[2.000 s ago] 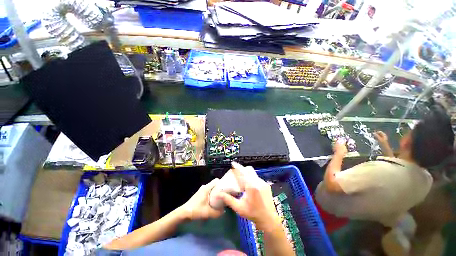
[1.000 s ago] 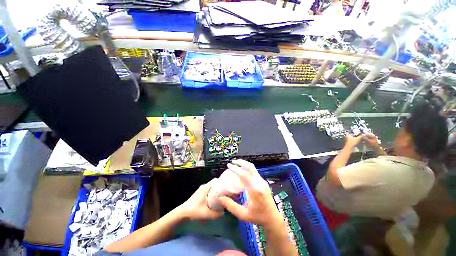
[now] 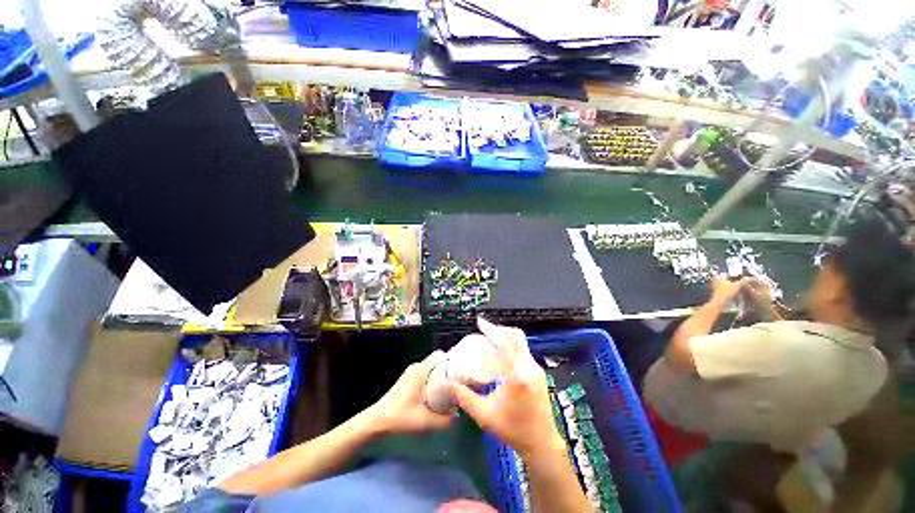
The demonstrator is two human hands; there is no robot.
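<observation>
A pale whitish-pink cylinder [image 3: 470, 363] is held between my two hands, over my lap in front of the bench. My left hand [image 3: 413, 399] grips its lower left end, where a rim shows. My right hand [image 3: 510, 393] wraps its upper right side, with fingers over the top and the thumb underneath. My fingers hide part of it. Behind my hands, a cluster of small circuit boards with coloured wires [image 3: 462, 284] lies on stacked black separator sheets [image 3: 532, 255].
A blue bin of white plastic pieces [image 3: 216, 421] is at left. A blue perforated crate [image 3: 642, 431] with rows of green boards is at right. A small black fan [image 3: 302, 299] and metal fixture [image 3: 361, 276] stand left of the sheets. A person [image 3: 783, 371] works at right.
My hands stay closed around the cylinder, with only slight finger movement. The view has shifted a little. The person at right has brought both hands together over white pieces.
</observation>
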